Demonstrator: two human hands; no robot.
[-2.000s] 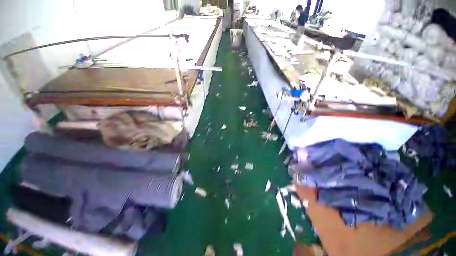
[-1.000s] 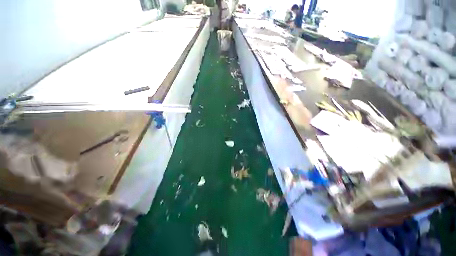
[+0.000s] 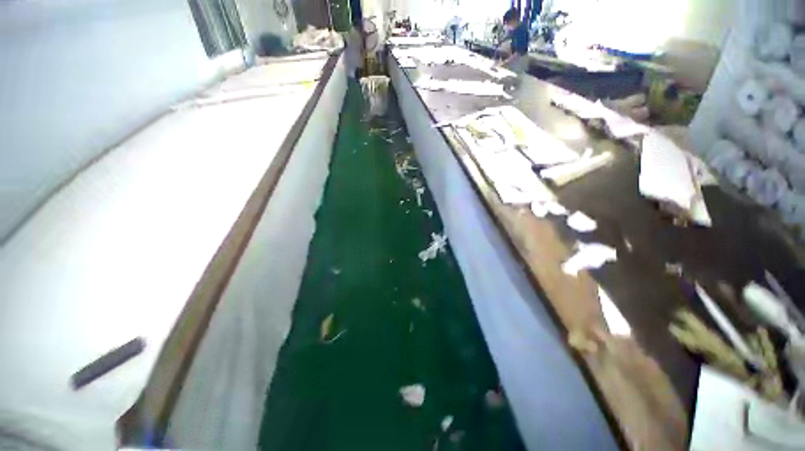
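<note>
Neither of my hands is in the picture. Nearest on the left, a long cutting table is covered by a white sheet (image 3: 176, 203) with a dark edge strip (image 3: 234, 242) along the aisle. A short dark bar (image 3: 108, 362) lies on the sheet near its front; I cannot tell what it is. On the right, a long brown table (image 3: 609, 176) carries white paper or cloth pieces (image 3: 507, 154), a folded white piece (image 3: 671, 176) and yellowish-green scraps (image 3: 724, 343) near the front right corner.
A green aisle floor (image 3: 371, 282) with small scraps (image 3: 411, 394) runs between the tables. A pale bin (image 3: 375, 95) stands at the aisle's far end. A person (image 3: 513, 35) is at the back right. White fabric rolls (image 3: 763, 132) are stacked at the right. A window (image 3: 216, 26) is upper left.
The view has moved forward into the aisle. The dark cloth heaps, the table ends and the crossbar on the left table have left the view. The dark bar now appears nearer.
</note>
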